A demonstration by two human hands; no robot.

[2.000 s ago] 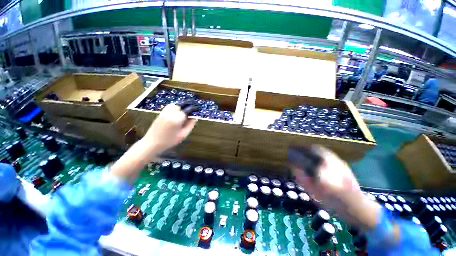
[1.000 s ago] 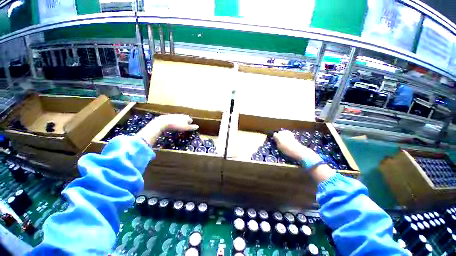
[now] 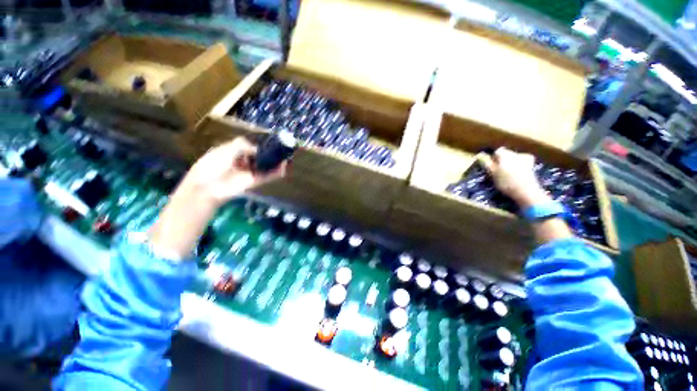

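Observation:
My left hand holds a black capacitor with a pale top, in front of the left open carton and above the green circuit board. My right hand, with a blue band on the wrist, is inside the right open carton among loose capacitors; its fingertips are blurred, and whether it grips one cannot be told. The left carton is full of loose capacitors. Rows of capacitors stand on the board, with copper-red wound parts near its front edge.
A lower, nearly empty cardboard box stands at the left. Another box is at the right edge. A pale rail runs along the board's front. A blue-clothed person's sleeve shows at the left edge.
My left hand has come out of the left carton towards me with a capacitor in it. My right hand stays in the right carton. The view has tilted and shifted.

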